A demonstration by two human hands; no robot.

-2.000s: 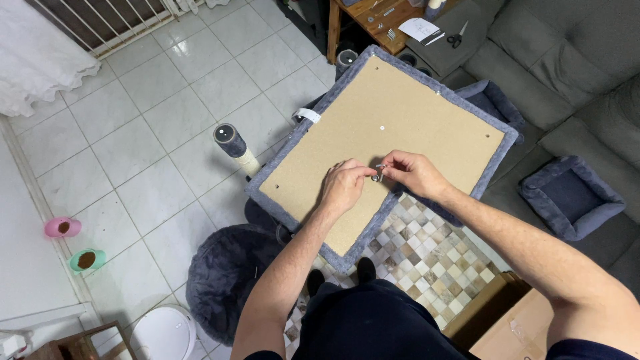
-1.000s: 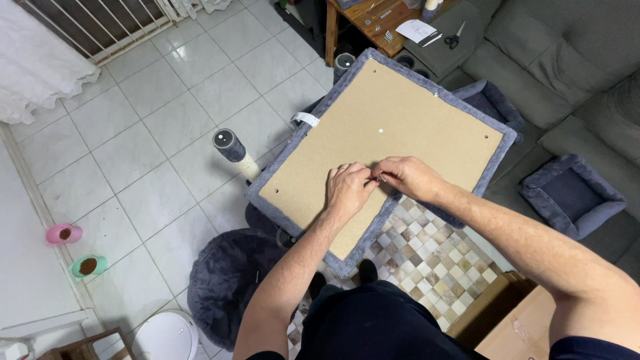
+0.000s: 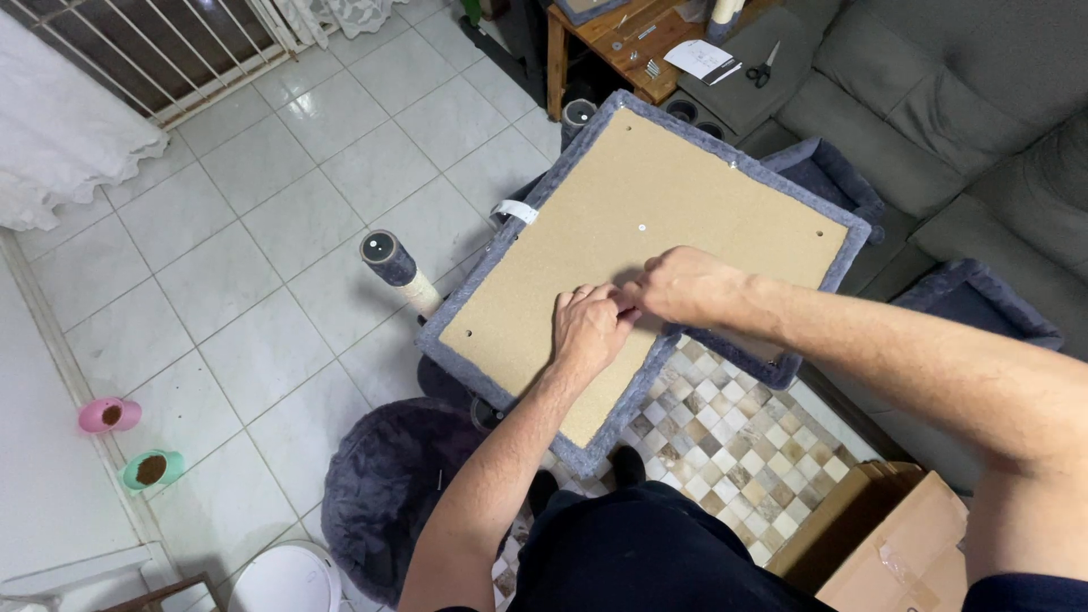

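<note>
A tan fibreboard panel edged in grey plush (image 3: 586, 246) lies board side up before me, with small holes near its corners. My left hand (image 3: 589, 330) rests on the panel near its inner notch, its fingertips touching those of my right hand (image 3: 680, 285). The right hand is curled with its fingers pinched together; whatever small thing lies between the two hands is hidden by the fingers. A white tag (image 3: 515, 211) hangs over the panel's upper left edge. Left of the panel stands a rope-wrapped post with a grey plush top (image 3: 399, 270).
A round grey plush bed (image 3: 399, 501) is at lower left, an open cardboard box (image 3: 892, 544) at lower right. Bolts (image 3: 652, 68), a leaflet (image 3: 702, 61) and scissors (image 3: 763, 66) lie at the top. Plush trays (image 3: 977, 302) rest by the grey sofa (image 3: 1003, 229). Two food bowls (image 3: 153, 469) stand left.
Two seconds ago a small metallic piece showed between my fingertips; now the fingers cover it. My right hand has turned, with its knuckles raised higher. The left hand has stayed nearly in place.
</note>
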